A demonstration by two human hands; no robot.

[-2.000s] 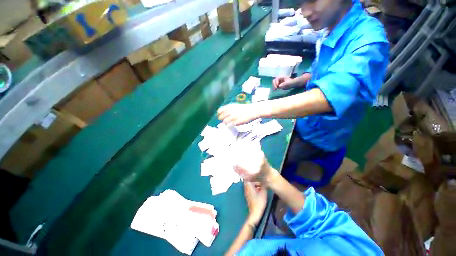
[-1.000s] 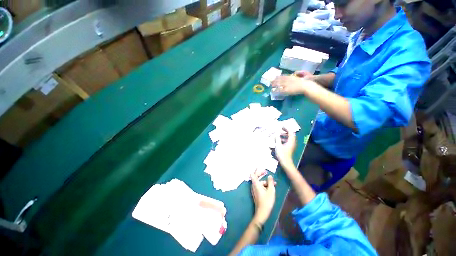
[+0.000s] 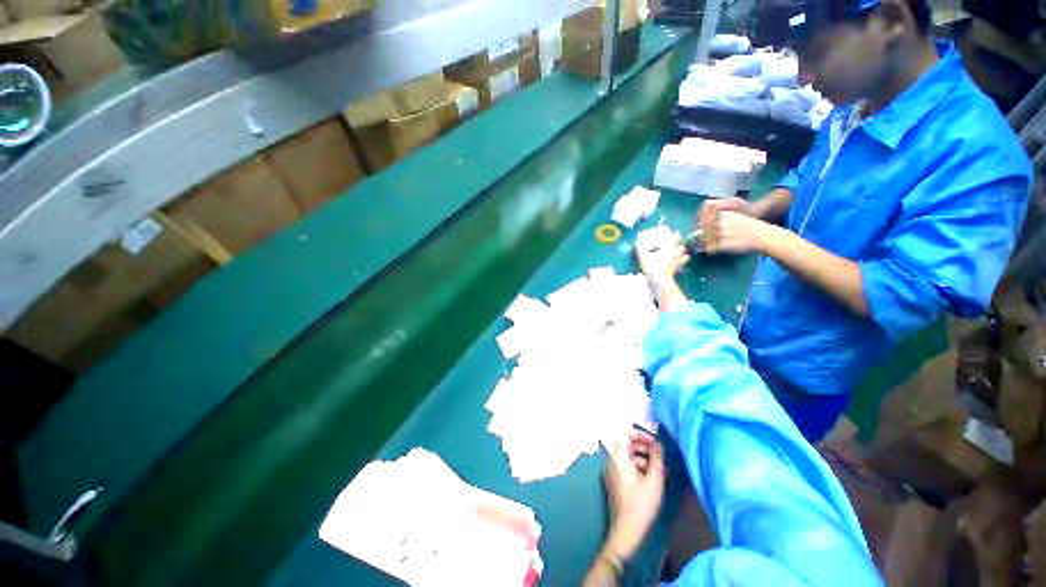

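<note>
A heap of small white leaflets spreads over the green bench top. My left hand is at its near right edge, fingers bent; whether it pinches a leaflet is unclear. My right hand reaches past the far end of the heap, over a small white pile, beside the other worker's hands; it is too bright and blurred to tell whether it holds anything. Flat white cartons with a red panel lie fanned at the near end.
A person in a blue smock stands at the right, both hands together over the bench. A yellow ring, loose white pieces and a white carton stack are farther up. Brown boxes line the ledge.
My right hand has moved from the heap up the bench to the small pile by the other worker. My left hand stays at the heap's near edge. The view has shifted slightly.
</note>
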